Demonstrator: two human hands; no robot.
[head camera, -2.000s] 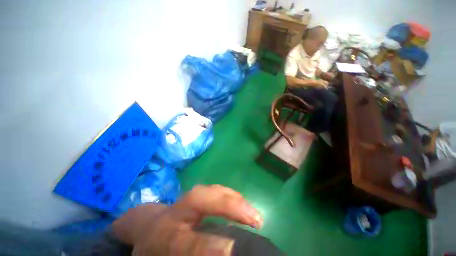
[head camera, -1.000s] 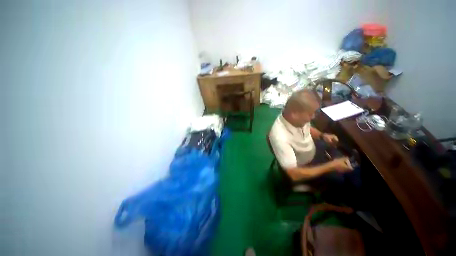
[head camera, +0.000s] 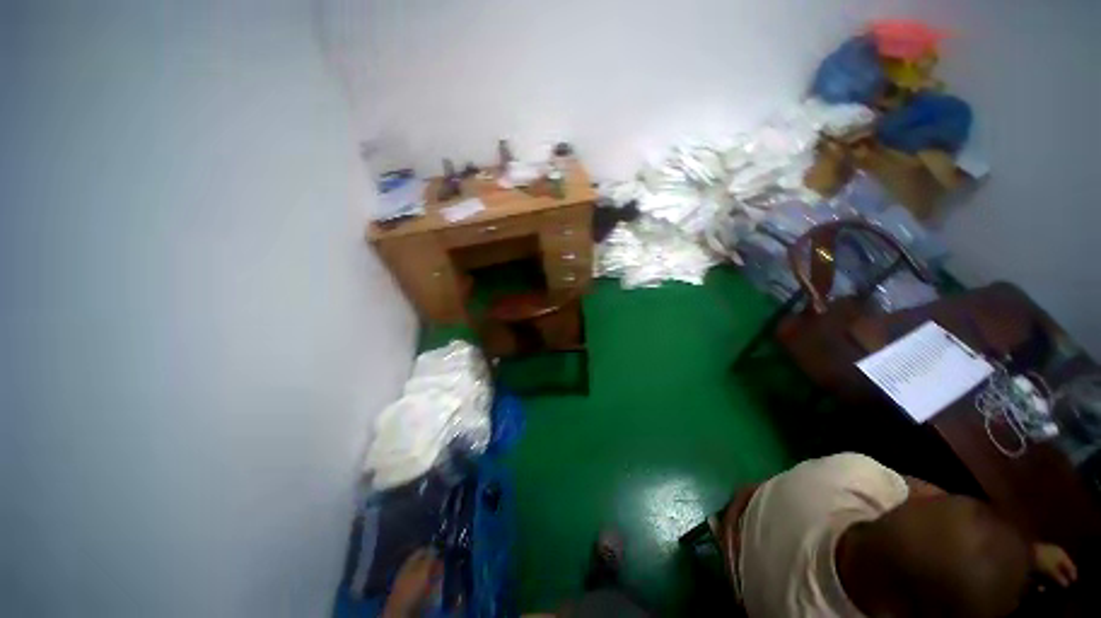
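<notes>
My left hand (head camera: 413, 584) is small and blurred at the bottom edge, over dark bagged garments (head camera: 392, 531) on the left; I cannot tell whether it touches or holds anything. White bagged garments (head camera: 429, 417) lie behind the dark ones, with blue plastic (head camera: 493, 531) along their right side. My right hand is not seen clearly; only a tiny skin-coloured patch shows at the bottom edge. A clipboard with a printed list (head camera: 924, 368) lies flat on the dark desk (head camera: 869, 326).
A person in a light shirt (head camera: 821, 519) sits close by at the lower right. A wooden desk (head camera: 417, 266) and chair (head camera: 531, 316) stand ahead. White bags (head camera: 712, 181) are heaped at the wall, beside a chair (head camera: 811, 272) and coloured sacks (head camera: 924, 124). The floor (head camera: 652, 350) is green.
The view has moved forward past the blue sacks. The wooden desk appears larger, and the seated person is now at the lower right. My left hand shows again, lower and smaller than two seconds ago.
</notes>
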